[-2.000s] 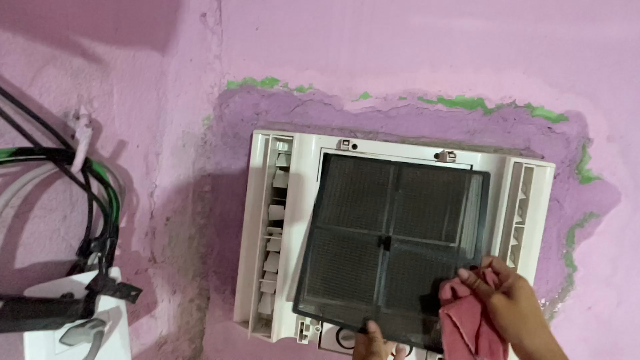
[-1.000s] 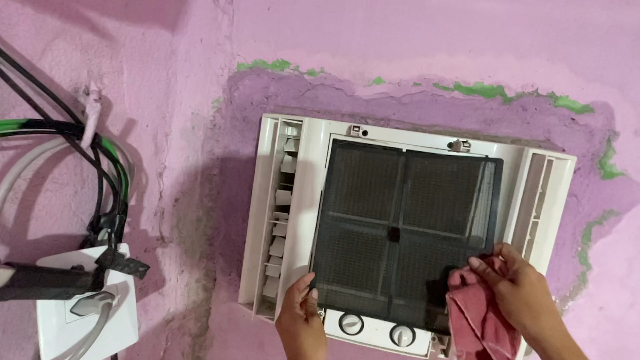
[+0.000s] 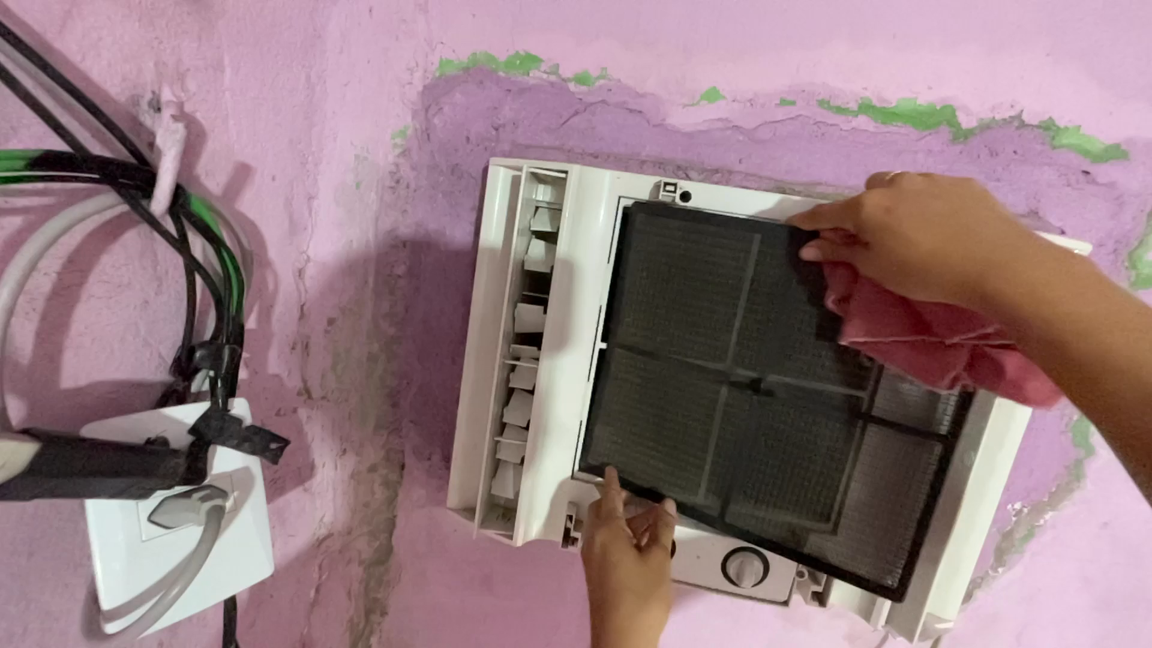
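A black mesh air filter (image 3: pixel 684 360) lies against the front opening of a white window air conditioner (image 3: pixel 562 360), tilted so that its lower right corner reaches over the right side of the housing. My left hand (image 3: pixel 627 549) has its fingertips on the filter's lower left edge. At the filter's top edge, my right hand (image 3: pixel 936 238) pinches the frame between thumb and fingers. A red cloth (image 3: pixel 945 337) hangs bunched under my right palm, over the filter's upper right part. A control knob (image 3: pixel 745 569) shows below the filter.
A white wall outlet plate (image 3: pixel 180 558) with a gray plug (image 3: pixel 189 508) is at the lower left. Black and green cables (image 3: pixel 216 261) hang from a pink wall hook (image 3: pixel 167 153). Purple and green paint peels on the pink wall around the unit.
My right hand has moved with the cloth from the filter's lower right up to its top edge. The filter has gone from nearly square with the opening to tilted, its lower part further right.
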